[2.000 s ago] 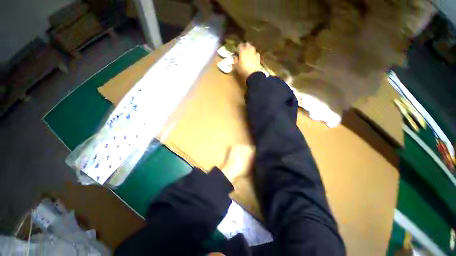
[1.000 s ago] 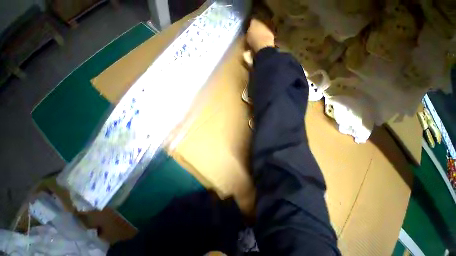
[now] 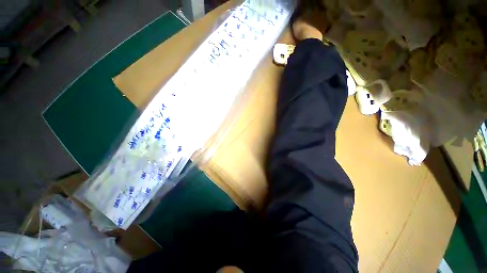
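My right hand is at the top edge, reached out on a dark sleeve; its fingers are in shadow and cut off, so I cannot tell whether they hold anything. A cream housing with small dark openings lies on the cardboard mat, just below my right hand and partly behind the sleeve. More housings lie right of the sleeve, at the edge of a large heap. My left hand is not in view.
A long clear sleeve of blue-marked white sheets lies slantwise at left, over the cardboard and green bench top. Crumpled clear plastic bags are below at bottom left. Yellowish pieces are at the right edge.
My right hand has moved farther up, towards the top edge. My left hand, seen two seconds ago over the cardboard, has gone out of view. The camera view has shifted.
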